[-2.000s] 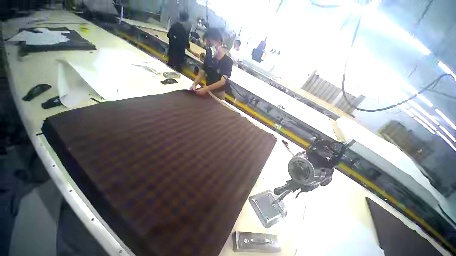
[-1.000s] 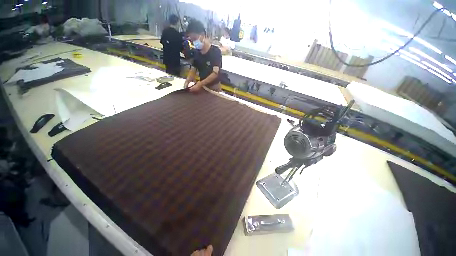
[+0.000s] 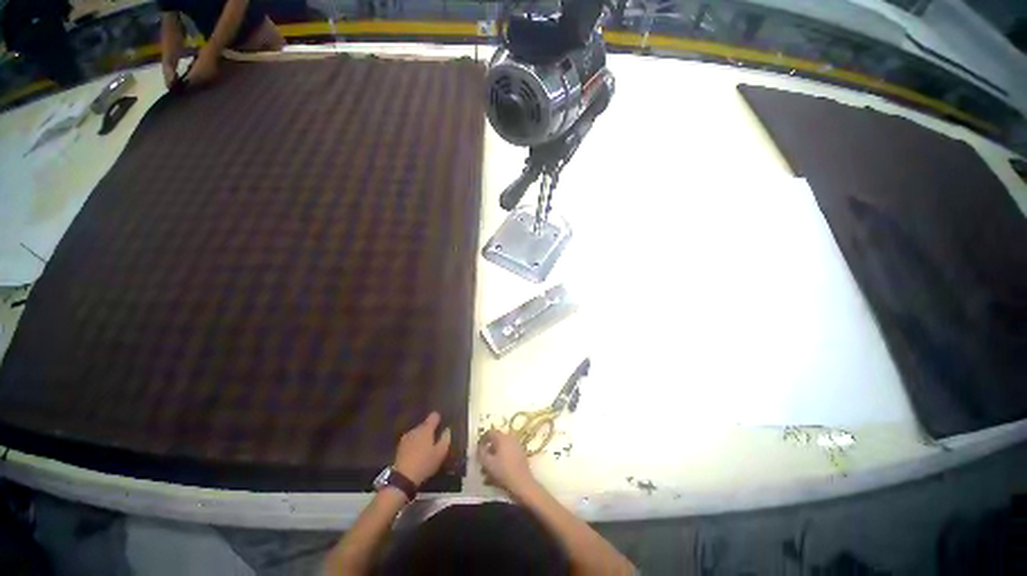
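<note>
The checked dark brown fabric stack [image 3: 259,259] lies on the table to the left, with a thick dark near edge. My left hand [image 3: 421,452], with a wristwatch, rests on its near right corner, fingers slightly apart, with no object visible in it. My right hand [image 3: 503,459] is on the table just right of the stack edge, beside the gold handles of the fabric shears [image 3: 538,424]. Its fingers are curled and small; whether they hold anything cannot be told. The shears' dark blades point away and right.
A grey metal block [image 3: 527,321] lies beyond the shears. The cutting machine [image 3: 529,236] stands behind it. White paper [image 3: 698,281] and a second dark fabric stack [image 3: 901,248] lie to the right. A person's hands [image 3: 191,74] touch the far left corner. Trimmings lie near the front edge.
The view has turned down and toward the near edge. Both my hands are now in view; a second ago one hand showed at the bottom edge. The shears have come into view.
</note>
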